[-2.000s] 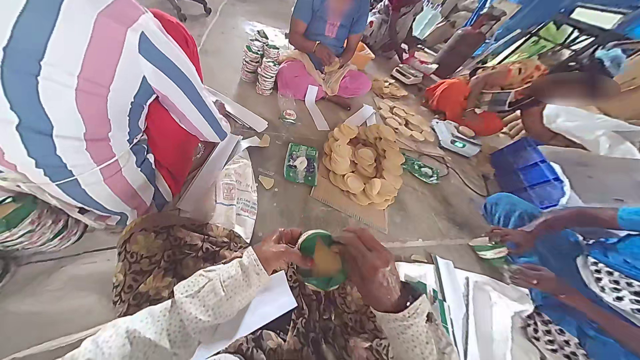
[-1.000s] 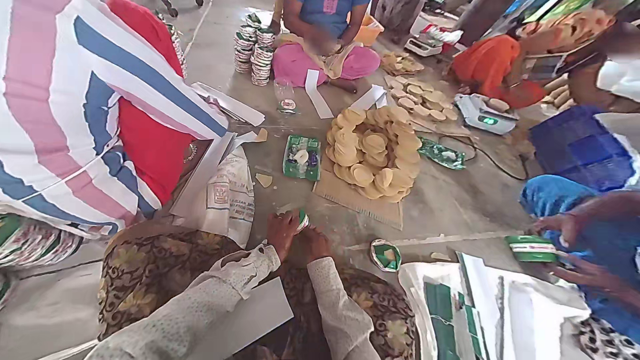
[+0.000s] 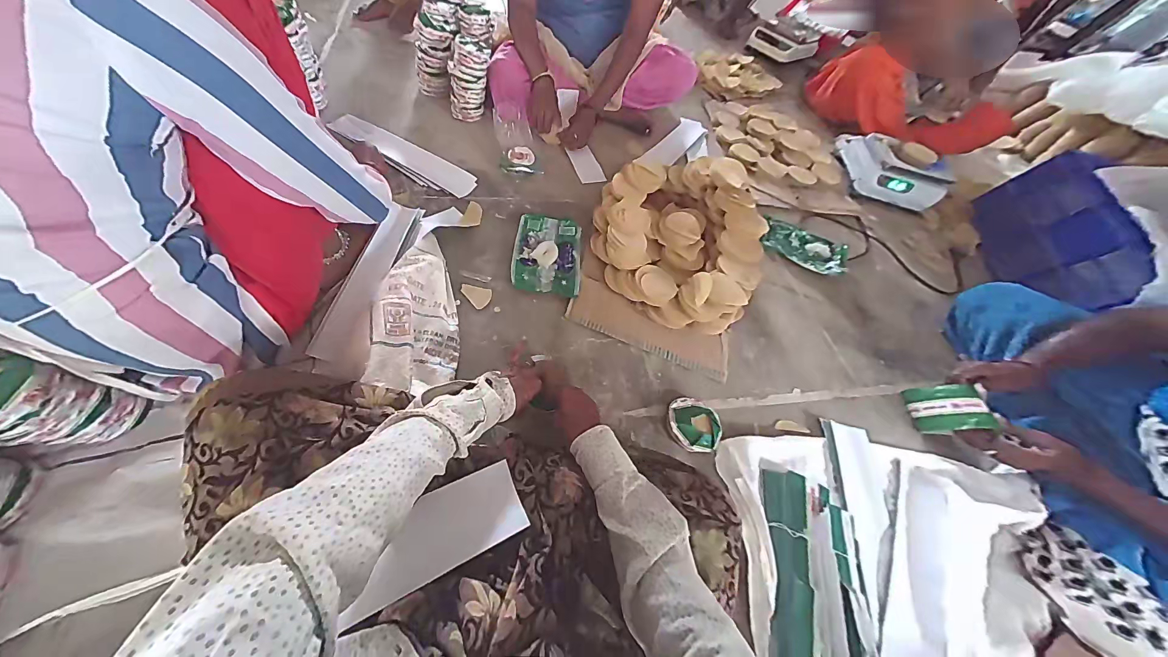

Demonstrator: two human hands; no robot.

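My left hand and my right hand are close together at the front edge of my lap, over the floor. Something small and dark shows between them, mostly hidden by the fingers, and I cannot tell what it is. To the right of my right hand a round green-and-white packet with a pale piece inside rests on the floor. A white paper strip lies across my patterned lap under my left forearm.
Ahead, piled pale discs sit on cardboard, beside a green tray. Green and white strips lie on a white sack at right. Co-workers sit left, ahead and right; one holds a green band. A scale stands farther back.
Two seconds ago my hands held a round green-and-white packet above my lap; now they are lower and together near the floor. A similar packet now rests on the floor at my right.
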